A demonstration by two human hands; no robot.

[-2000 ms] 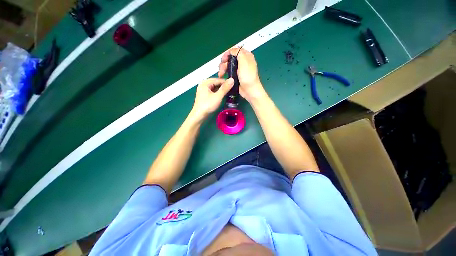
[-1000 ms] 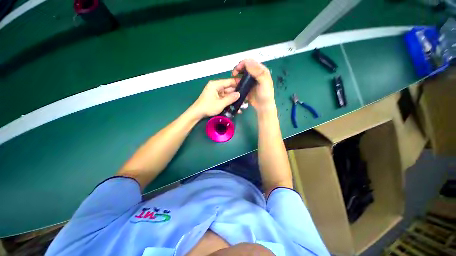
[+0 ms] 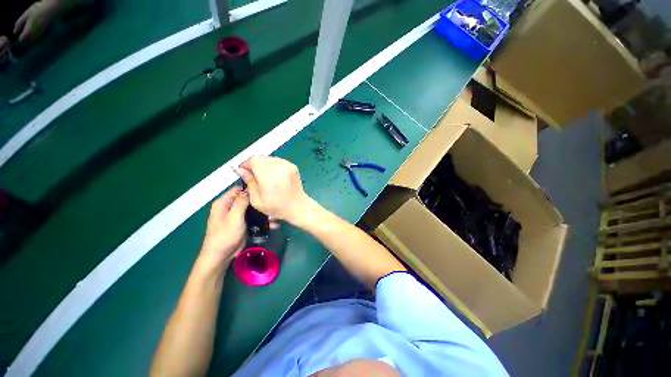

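A hair dryer body with a bright pink ring end (image 3: pixel 257 266) is held over the green bench. Its black handle shell (image 3: pixel 257 224) points away from me and is partly hidden by my fingers. My left hand (image 3: pixel 224 227) grips the handle from the left. My right hand (image 3: pixel 271 185) is closed over the handle's far end, its fingertips pinched there; what they pinch is too small to tell. Diagonal cutters with splayed blue grips (image 3: pixel 359 174) lie on the bench to the right, beside black plastic trimmings (image 3: pixel 319 151).
Two spare handle shells (image 3: pixel 357 107) lie beyond the cutters. A metal post (image 3: pixel 329 59) stands at the white rail (image 3: pixel 176 211). Another dryer body (image 3: pixel 234 59) is on the belt. A carton of black parts (image 3: pixel 515 283) and blue bin (image 3: pixel 467 50) are right. Another person's hand shows upper left.
The view has swung right, showing more of the carton and floor. My right hand has moved from beside the handle to over its far end. My left hand stays on the handle.
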